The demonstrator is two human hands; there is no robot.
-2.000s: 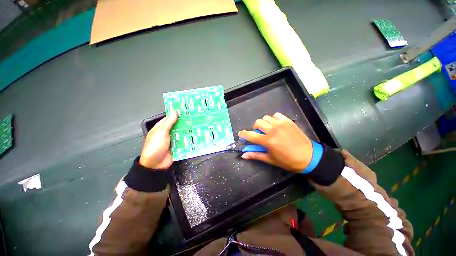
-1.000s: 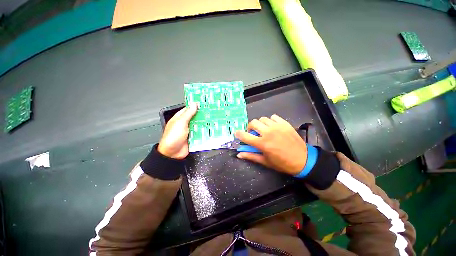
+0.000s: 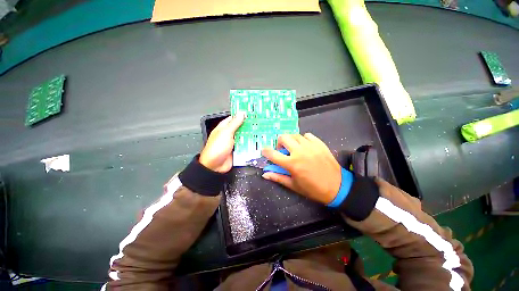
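Note:
My left hand [image 3: 221,145] holds a green circuit board [image 3: 263,118] by its left edge, thumb on top, over the left part of the black tray [image 3: 318,226]. My right hand [image 3: 310,169] is closed around the blue-handled cutters [image 3: 277,169]. The cutter tips lie at the board's lower edge, left of the fingers; whether they are open is too small to tell. Silvery clippings [image 3: 240,216] are heaped in the tray's near left corner. A black brush [image 3: 365,161] lies in the right side of the tray, partly hidden by my right cuff.
Another board [image 3: 46,100] lies on the belt at left, and one [image 3: 495,68] at far right. A white scrap [image 3: 56,163] is at left. A yellow-green roll [image 3: 380,68] touches the tray's far right corner; another [image 3: 493,126] is further right. Cardboard [image 3: 236,8] lies beyond.
The view has shifted, so the tray and belt items appear further right. The cutters and my right hand have moved leftward along the board's lower edge. The brush shows more.

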